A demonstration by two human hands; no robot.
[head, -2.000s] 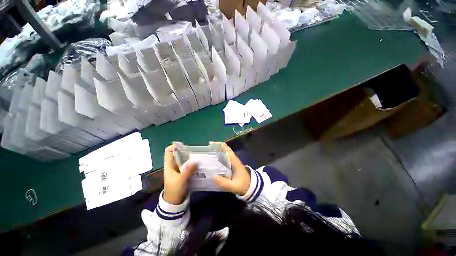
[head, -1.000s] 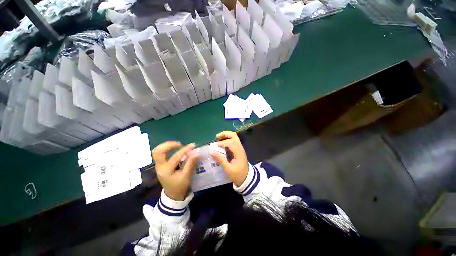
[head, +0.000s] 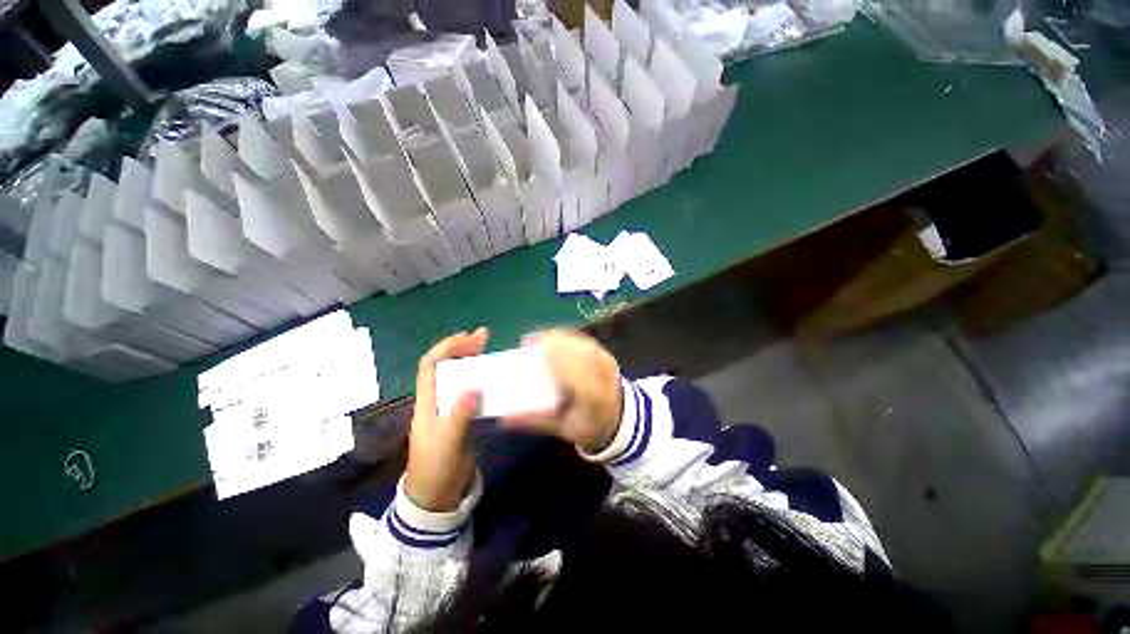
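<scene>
A small white carton (head: 498,383) is held between my two hands over my lap, its plain face turned up. My left hand (head: 441,415) grips its left end, with the thumb on the near edge. My right hand (head: 580,388) is around its right end and is blurred. The far side and underside of the carton are hidden. Flat printed blanks (head: 283,452) lie overlapping at the bench edge on the left. Small printed cards (head: 611,265) lie loosely fanned beyond my hands.
Rows of open white boxes (head: 409,235) with raised flaps run along the green bench (head: 818,149). Wrapped plastic goods (head: 211,124) lie behind them. A rubber band (head: 78,469) is at far left. A brown carton (head: 905,279) is under the bench at right.
The printed face seen between my hands has given way to a plain white face. My left hand has closed on the carton's end. My right hand has moved round its other end.
</scene>
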